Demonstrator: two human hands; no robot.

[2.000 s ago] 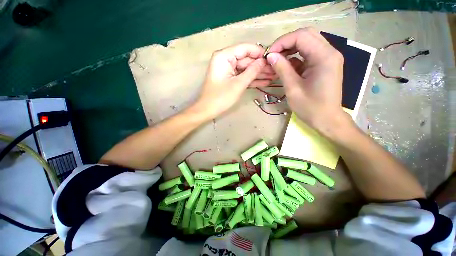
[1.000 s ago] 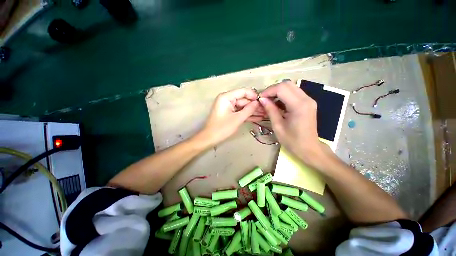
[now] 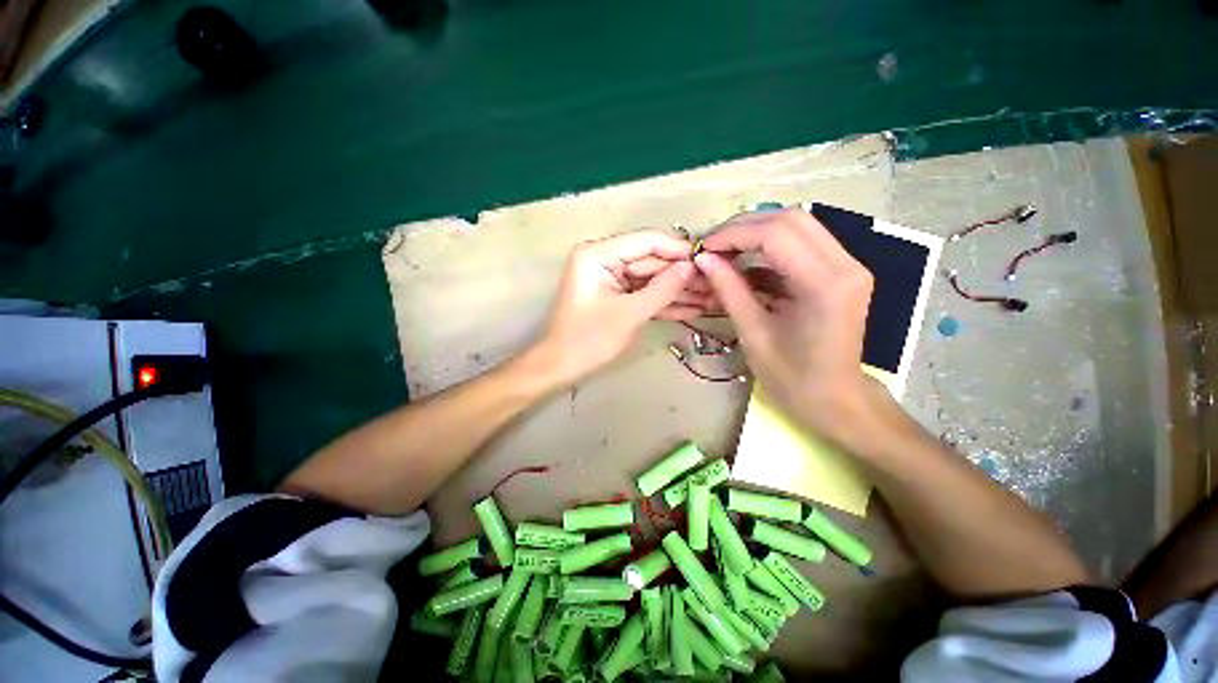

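Note:
My left hand [image 3: 608,296] and my right hand [image 3: 801,300] meet at the upper middle of the cardboard sheet [image 3: 468,314]. Their thumbs and fingertips pinch a tiny part with a metallic end, likely a contact lead [image 3: 696,248]; the fingers hide most of it. More contact leads [image 3: 705,371] lie just below my hands, red-brown with small metal ends. A heap of green battery cells [image 3: 628,574] lies in front of my body. A yellow-cream sheet with a black area [image 3: 815,447] lies partly under my right hand and forearm.
Several contact leads [image 3: 1042,254] lie at the right. The green belt [image 3: 601,107] runs across the top, with dark round parts [image 3: 214,40] at upper left. A white-grey control unit [image 3: 67,360] with a red lit switch stands left. Cardboard [image 3: 1193,227] and part of another person's arm [image 3: 1182,554] show at right.
The view has tilted up, so the bench sits lower and more belt shows. My hands stay together at the small part, with slight finger shifts. An arm has come in at the right edge.

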